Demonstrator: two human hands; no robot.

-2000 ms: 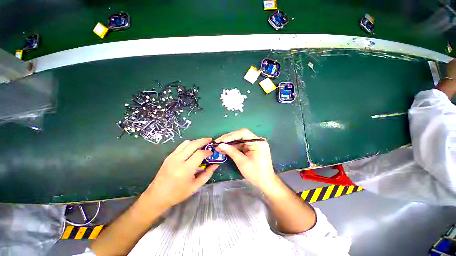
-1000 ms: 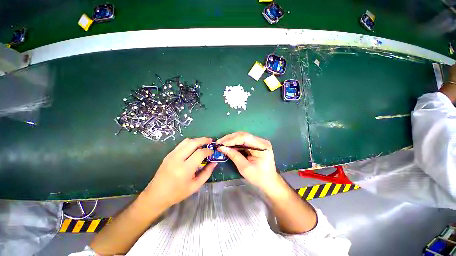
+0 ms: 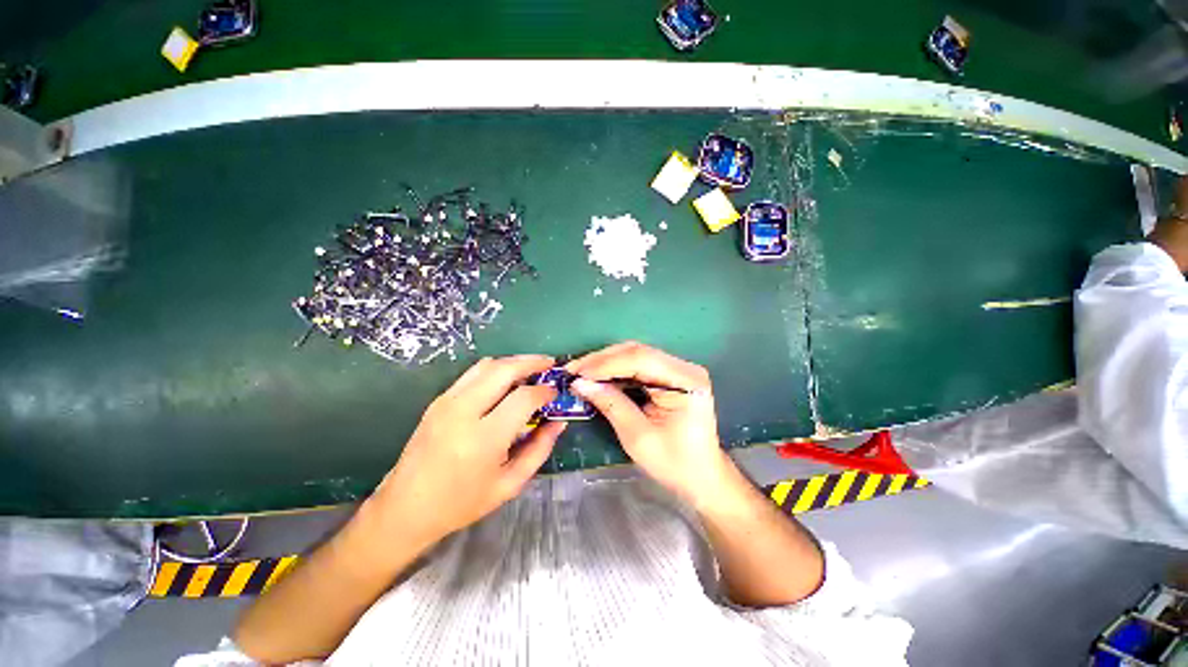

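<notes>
A watch housing [image 3: 565, 395], dark-rimmed with blue inside, is between my hands near the bench's front edge. My left hand [image 3: 476, 437] grips it from the left; a bit of yellow battery shows under the fingers. My right hand [image 3: 658, 417] touches the housing's upper right with thumb and fingers and holds slim black tweezers [image 3: 662, 387], their tip hidden by the fingers. A tangled heap of small leaded components [image 3: 414, 276] lies to the left. A smaller heap of white pads [image 3: 619, 248] lies to its right.
Two more housings [image 3: 765, 231] with yellow-edged batteries [image 3: 715, 209] lie at the bench's back right. Beyond the white rail [image 3: 430, 86], the green conveyor [image 3: 469, 29] carries spaced housings. A person's white sleeve [image 3: 1136, 378] is at right, near a thin pale stick [image 3: 1024, 305]. Clear plastic [image 3: 65, 254] is at left.
The housings on the conveyor have shifted left. The view has shifted slightly. My hands keep nearly the same grip on the housing, with only small finger movement.
</notes>
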